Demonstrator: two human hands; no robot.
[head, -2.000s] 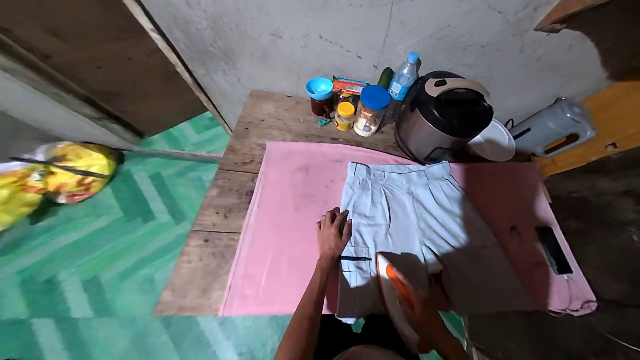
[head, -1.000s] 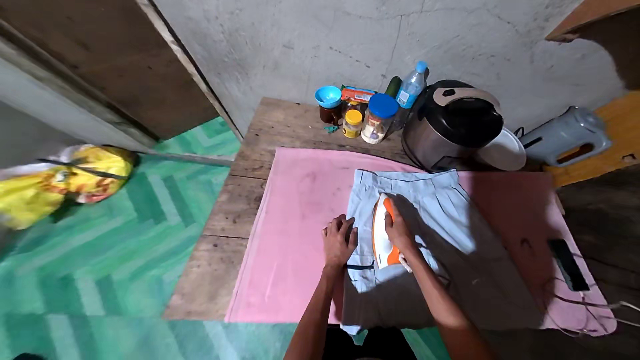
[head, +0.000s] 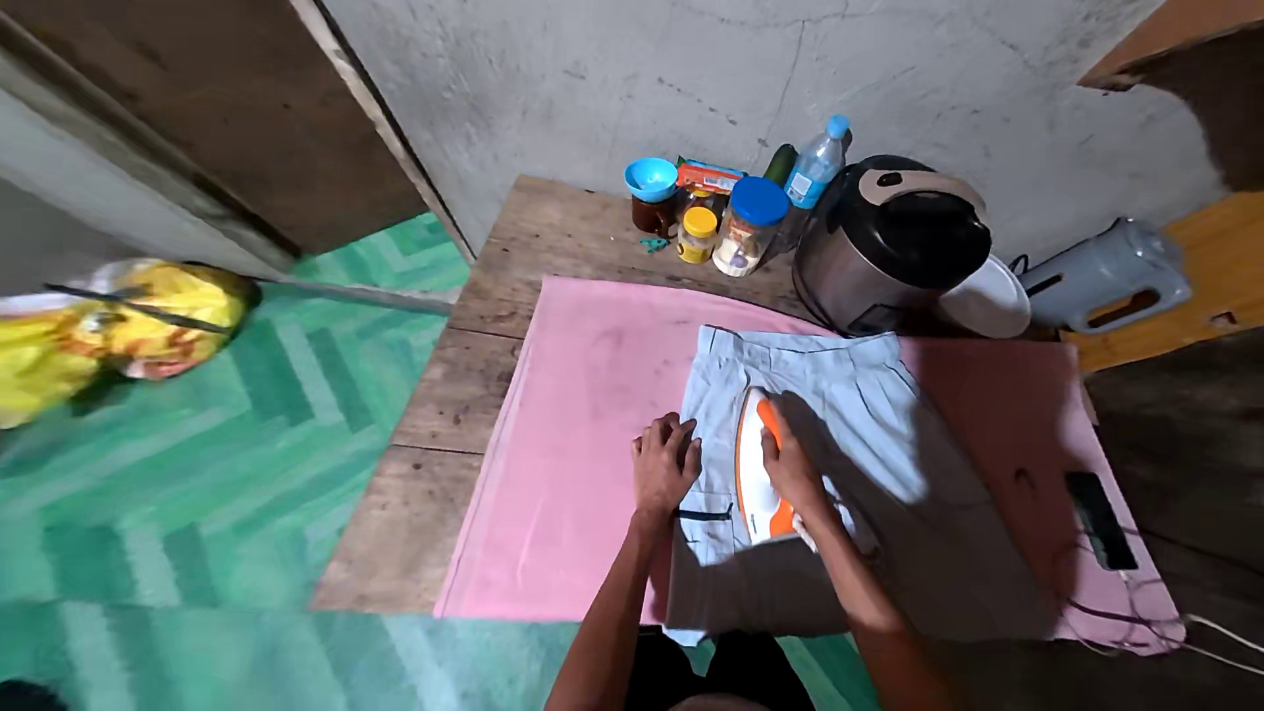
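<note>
Light blue-grey shorts (head: 869,425) lie flat on a pink cloth (head: 573,425) over a wooden table. My right hand (head: 792,469) grips the handle of an orange and white clothes iron (head: 755,474), which rests on the left leg of the shorts, tip toward the waistband. My left hand (head: 667,462) lies at the left edge of the shorts, partly on the pink cloth, fingers slightly spread and holding nothing. Just below it, a dark strip (head: 704,514) marks the pocket area. Shadow covers the lower part of the shorts.
Along the back stand a rice cooker (head: 889,242), a blue-lidded jar (head: 752,227), a yellow-lidded jar (head: 697,235), a plastic bottle (head: 818,163) and a blue bowl (head: 652,179). A grey kettle (head: 1111,276) is at the right. A phone (head: 1101,518) lies by cables (head: 1136,622) on the cloth.
The iron in my right hand has moved from the lower part of the shorts up toward the waistband. My left hand has stayed near the left edge of the shorts.
</note>
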